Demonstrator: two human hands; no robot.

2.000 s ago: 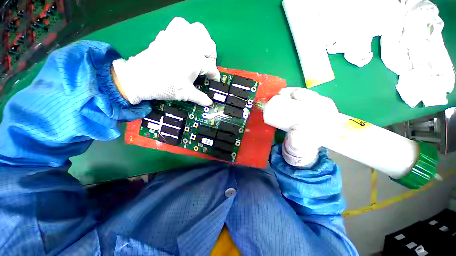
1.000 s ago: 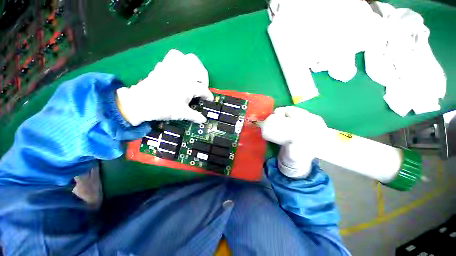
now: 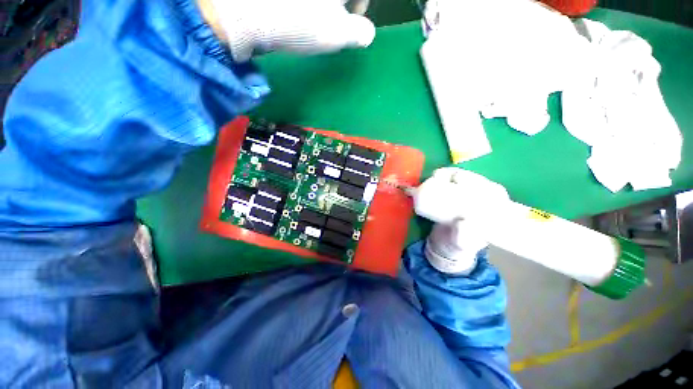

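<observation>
A green circuit board [image 3: 299, 190] with groups of black blocks lies on an orange-red pad [image 3: 390, 241]. White lines show between blocks of the left groups. My gloved right hand [image 3: 460, 207] is shut on the glue syringe [image 3: 566, 241], right of the board. Its thin needle points left, over the pad at the board's right edge; I cannot tell if it touches. My gloved left hand [image 3: 292, 26] is above and beyond the board, cut off by the top edge, and appears to hold nothing.
White crumpled cloths [image 3: 627, 114] lie on the green mat [image 3: 380, 91] at the upper right. A pale tube with a yellow end [image 3: 457, 114] lies beside them. A metal fitting [image 3: 646, 228] is at the right. A red object [image 3: 571, 6] shows at the top edge.
My left hand has left the board and moved up and away, uncovering the upper-left group of blocks. My right hand still holds the syringe at the board's right side.
</observation>
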